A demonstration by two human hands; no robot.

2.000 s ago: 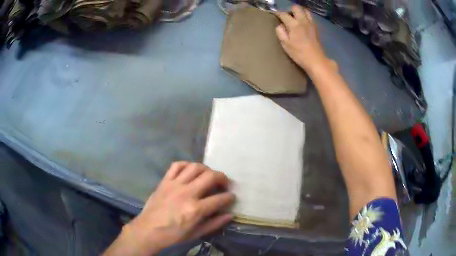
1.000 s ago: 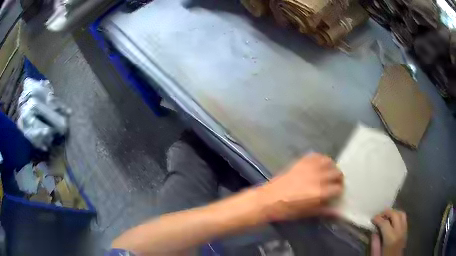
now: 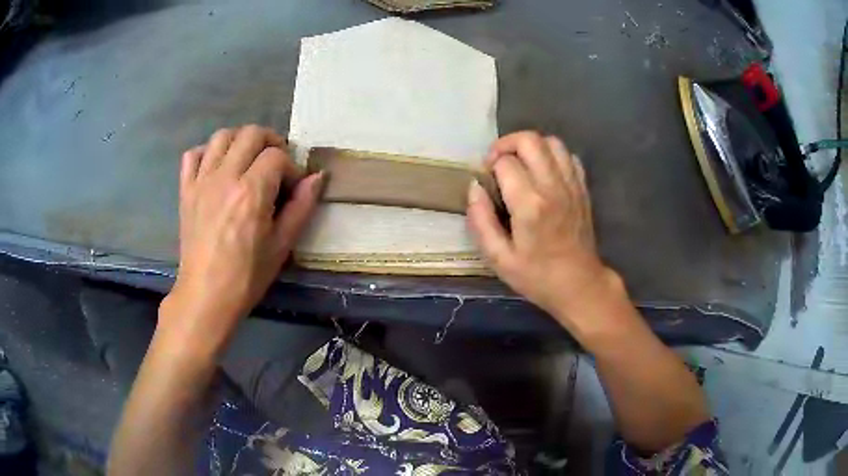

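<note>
A stack of pocket pieces [image 3: 395, 88] lies pale side up at the table's front edge, with yellowish layered edges nearest me. On the top piece, the hem [image 3: 395, 179] is folded over as a brown strip with a yellowish edge across the pale face. My left hand [image 3: 244, 200] grips the strip's left end between thumb and fingers. My right hand [image 3: 527, 206] grips its right end the same way. Some fingertips are hidden behind the fold.
The steam iron [image 3: 739, 153] rests on the right, with a turquoise hose at its rear. Part of a brown pocket pile [image 3: 437, 5] shows at the top edge. Loose threads hang at the table's front edge [image 3: 400, 296]. Patterned clothing shows below.
The view has swung back from the left to the stack. Both hands are now at the strip's ends, and a brown folded hem shows across the pale face. The brown pile is mostly out of view.
</note>
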